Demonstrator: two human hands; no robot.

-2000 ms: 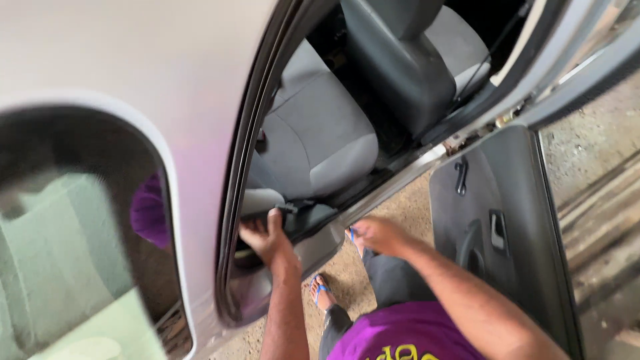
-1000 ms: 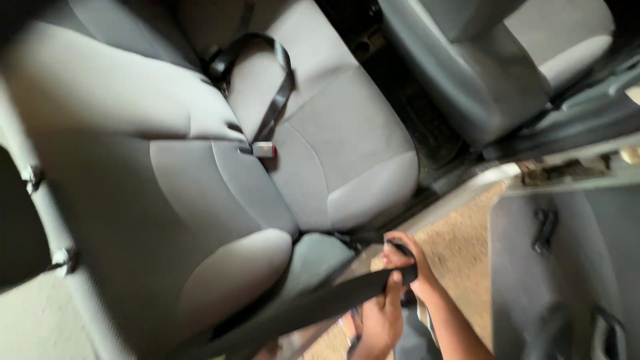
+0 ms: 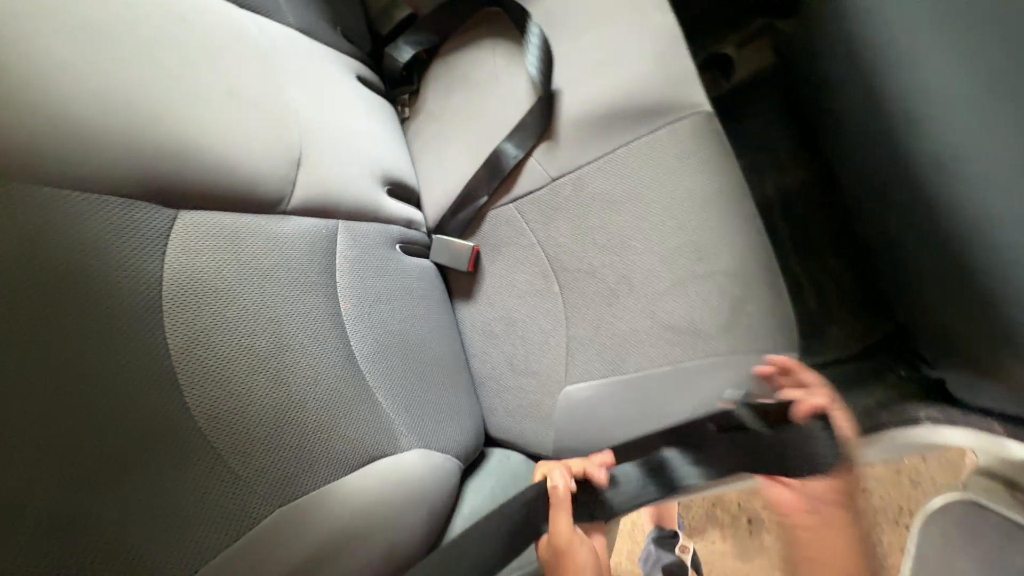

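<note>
A black seat belt [image 3: 664, 468] runs from the bottom edge toward the lower right, across the front of the rear seat. My left hand [image 3: 570, 500] grips its webbing near the seat corner. Farther right, my blurred right hand [image 3: 808, 432] holds the looped end of the belt, where a metal piece, apparently the latch tongue [image 3: 740, 396], shows indistinctly. On the grey seat cushion [image 3: 640, 264] lies another belt [image 3: 504, 164] in a loop, beside a grey buckle [image 3: 454, 253] with a red button.
The grey seat backrest [image 3: 256, 304] fills the left. A dark front seat [image 3: 928, 160] stands at the right, with a dark footwell between it and the cushion. The pale door sill [image 3: 944, 436], part of the door [image 3: 968, 536] and brown ground [image 3: 896, 480] show at lower right.
The view has moved far into the car. Both hands were together on the belt one second ago; now they are apart, with the right one farther right and the webbing stretched between them.
</note>
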